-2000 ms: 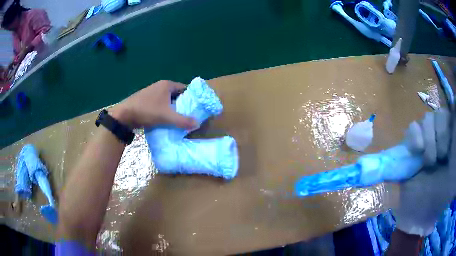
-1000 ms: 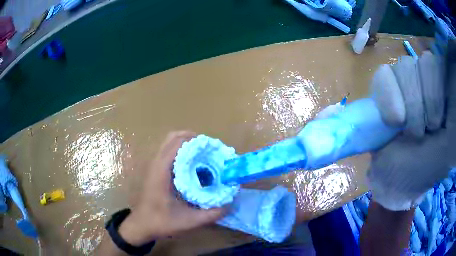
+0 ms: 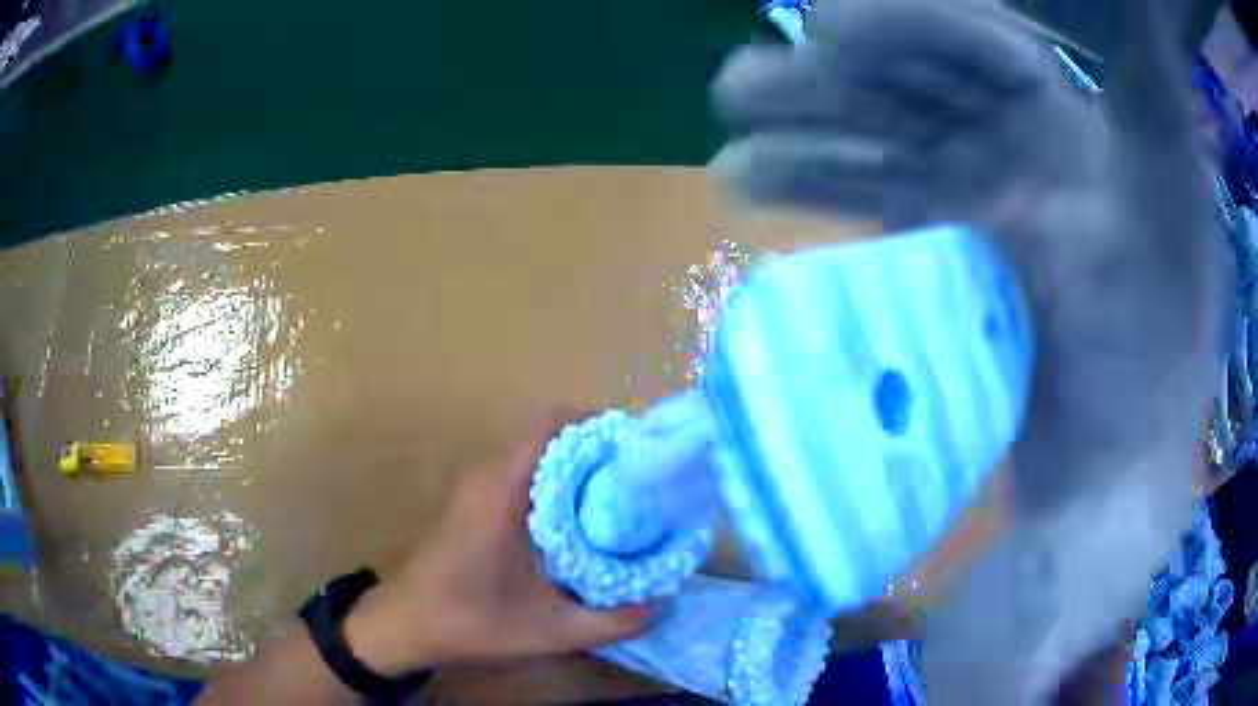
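Note:
My bare left hand (image 3: 476,572), with a black wristband, holds the light-blue trouser piece (image 3: 552,517) low in the middle, its two ruffled leg openings facing up and right. A light-blue lower leg (image 3: 676,448) stands in the nearer-to-centre opening. Its striped foot sole (image 3: 869,414), with dark peg holes, faces the camera and looks large. My gloved right hand (image 3: 1062,304) is blurred and close to the camera, behind and beside the foot, its fingers extended to the left. Whether its palm touches or grips the foot cannot be told.
A yellow lighter-like object (image 3: 100,458) lies at the left of the film-covered bench (image 3: 400,290). The green belt (image 3: 414,90) runs behind, with a dark-blue part (image 3: 142,44) on it. Light-blue parts (image 3: 1184,607) are heaped at lower right.
The lower leg's plug has gone into the ruffled opening, and the foot has turned sole-up towards the camera. My right hand has loosened its fingers from the leg and moved up beside the foot.

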